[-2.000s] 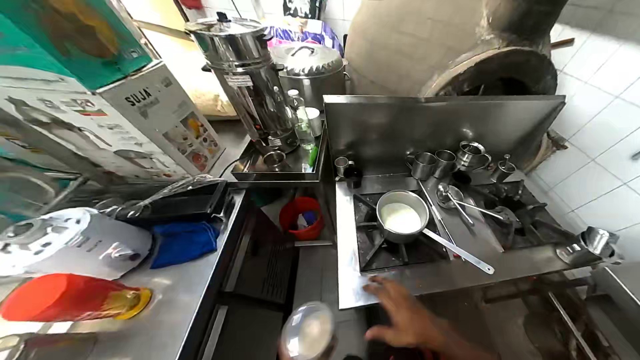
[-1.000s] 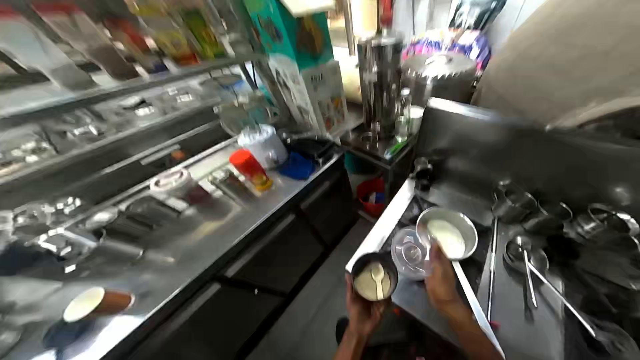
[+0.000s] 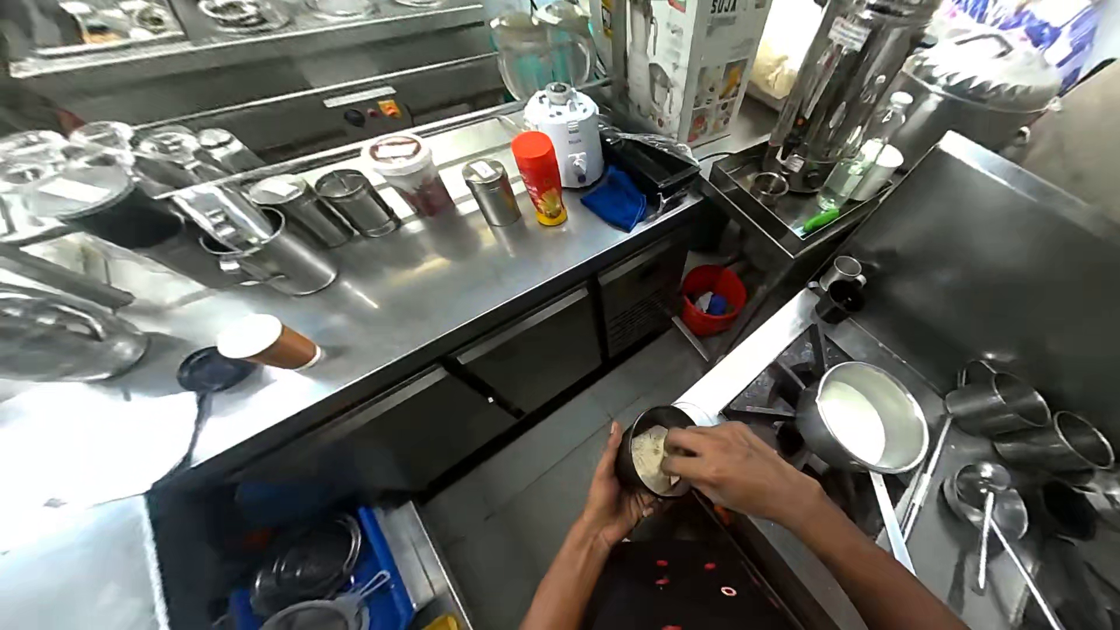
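My left hand holds a small dark bowl from its left side and below, near the front edge of the stove. Pale powder fills much of the bowl. The fingers of my right hand reach over the bowl's rim into the powder; whether they grip the spoon is hidden. Right of the hands, a steel saucepan with white liquid rests on the gas burner, its long handle pointing toward me.
Steel mugs and ladles stand and lie right of the saucepan. Along the left steel counter are a paper cup, canisters and a red-capped jar. A red bucket sits on the floor between counter and stove.
My right hand has moved from beside the saucepan and the clear lid to the bowl, its fingers now inside. Two seconds ago no bowl was in view. The view has swung left, then partly back.
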